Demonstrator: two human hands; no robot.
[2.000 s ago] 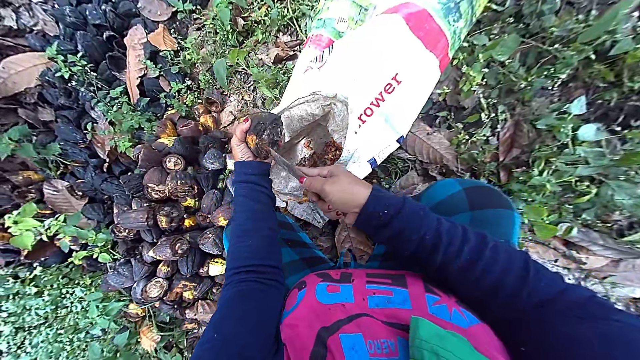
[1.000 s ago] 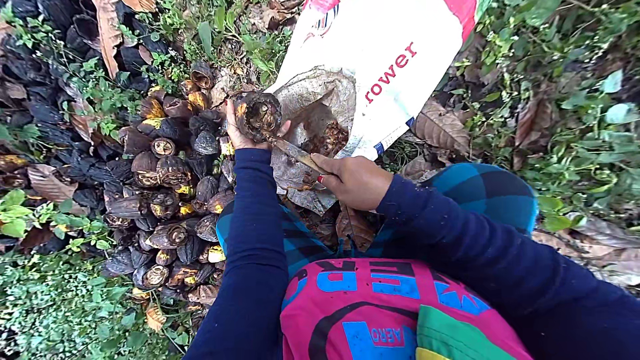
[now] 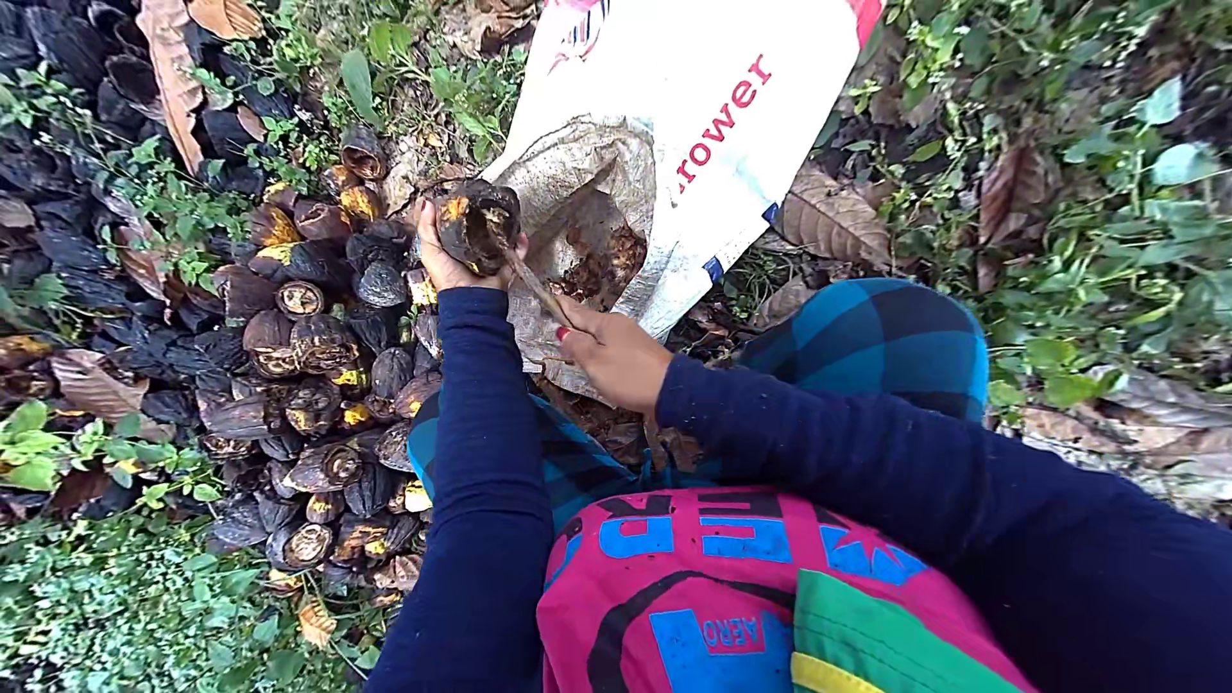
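Observation:
My left hand (image 3: pixel 446 258) holds a dark, opened cacao pod (image 3: pixel 478 225) with orange-yellow patches, its hollow turned toward my right hand. My right hand (image 3: pixel 616 358) grips a thin, flat tool (image 3: pixel 535 285), perhaps a knife or a stick, whose far end meets the pod's opening. Just beyond and beside both hands lies a white woven sack (image 3: pixel 664 125) with red lettering. Its mouth is folded open, and brown, wet-looking matter (image 3: pixel 604 268) shows inside. The tool's tip is hidden at the pod.
A heap of dark and yellow-spotted cacao pods (image 3: pixel 322 342) lies left of my left arm. Blackened husks (image 3: pixel 77 241) are farther left. Dry leaves (image 3: pixel 834 218) and green weeds (image 3: pixel 1078 221) surround the sack. My knee in checked cloth (image 3: pixel 871 337) is beside my right forearm.
The pod in my left hand has turned; one second ago its round open face showed, now its side and hollow do. My right hand keeps the tool against it.

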